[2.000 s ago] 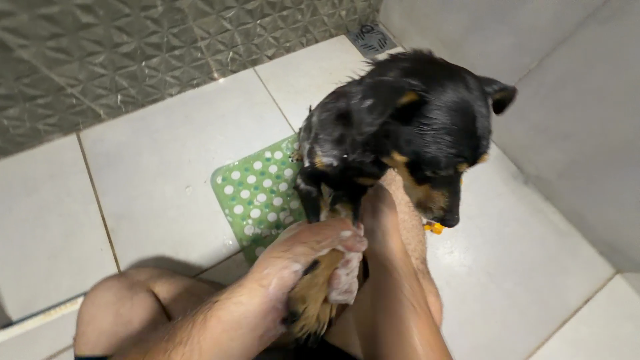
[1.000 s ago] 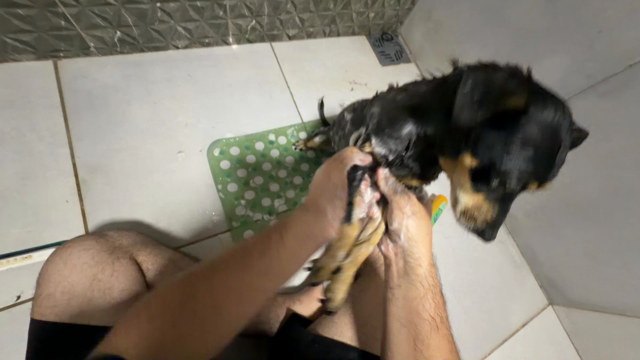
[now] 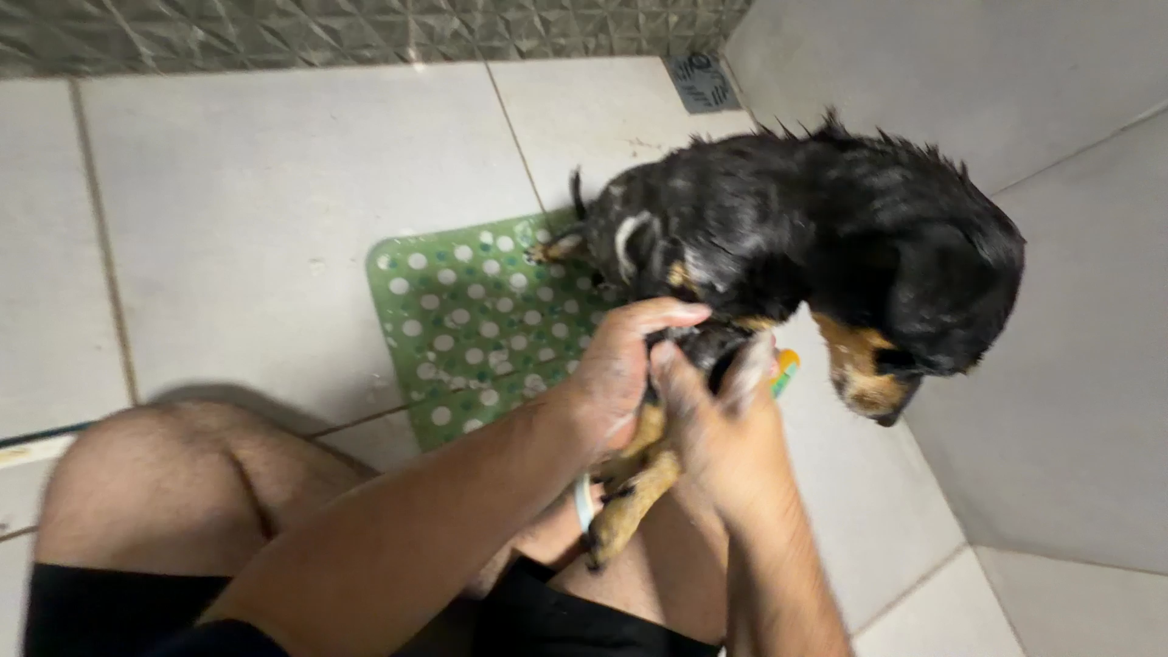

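Observation:
A wet black-and-tan dog (image 3: 748, 210) stands with its rear over a green dotted mat (image 3: 474, 319), its head lowered at the right. My left hand (image 3: 630, 365) wraps around the upper part of one front leg, thumb near the chest. Whitish lather shows on the skin of both hands. On the other side, my right hand (image 3: 721, 401) grips the upper front legs, its fingers slightly blurred. Both tan front paws (image 3: 630, 516) hang below the hands, above my lap. Behind my right hand, an orange and green object (image 3: 785, 372) is partly hidden.
Pale floor tiles (image 3: 228, 228) surround the mat. A metal drain cover (image 3: 701, 82) lies in the far corner, by a textured tile wall (image 3: 365, 32). A smooth grey wall (image 3: 1049, 365) rises on the right. My bent knee (image 3: 164, 484) is at the lower left.
Both hands have moved up from the lower front legs to nearer the dog's chest. The dog's head has lowered and turned down; more of its back shows.

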